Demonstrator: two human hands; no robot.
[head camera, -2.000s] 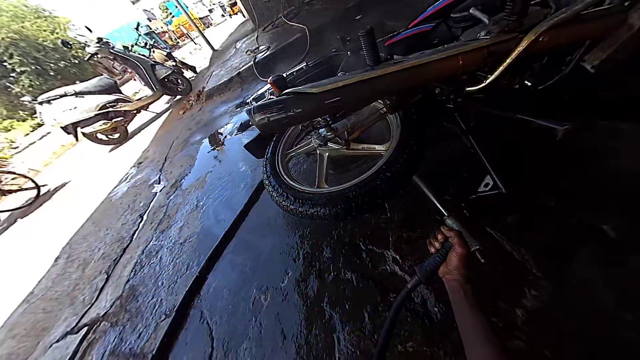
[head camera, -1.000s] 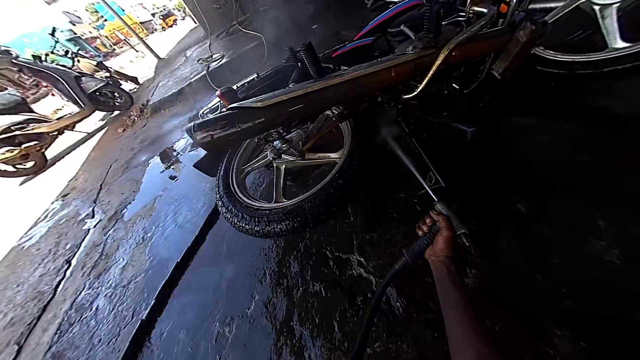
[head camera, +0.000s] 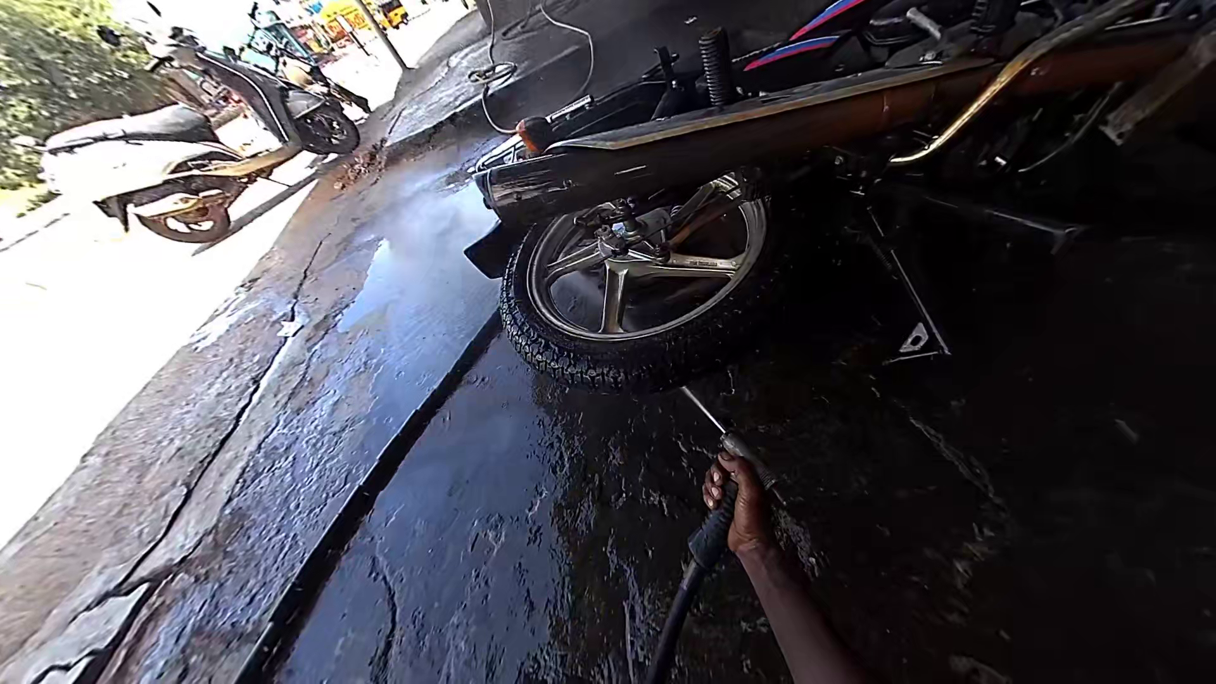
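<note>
My right hand (head camera: 741, 499) is closed around the handle of a pressure-washer spray gun (head camera: 746, 454), whose thin metal lance points up and left at the rear tyre of a motorcycle. A black hose (head camera: 676, 608) runs down from the grip. The rear wheel (head camera: 616, 294), with metal spokes and a wet black tyre, stands just beyond the lance tip. Above the wheel lies the long exhaust silencer (head camera: 665, 147), and an orange indicator lamp (head camera: 535, 134) shows behind it. My left hand is out of view.
The wet concrete floor (head camera: 456, 551) has a dark groove (head camera: 380, 470) and cracks. A stand-like metal part (head camera: 914, 338) is right of the wheel. A thin looped cable (head camera: 491, 72) lies behind the motorcycle. At upper left, a parked scooter (head camera: 142, 157) stands in sunlight near a pole (head camera: 378, 33).
The spray gun's lance has swung from the dark area right of the wheel to the bottom of the rear tyre. My right hand still holds the gun. The view has shifted.
</note>
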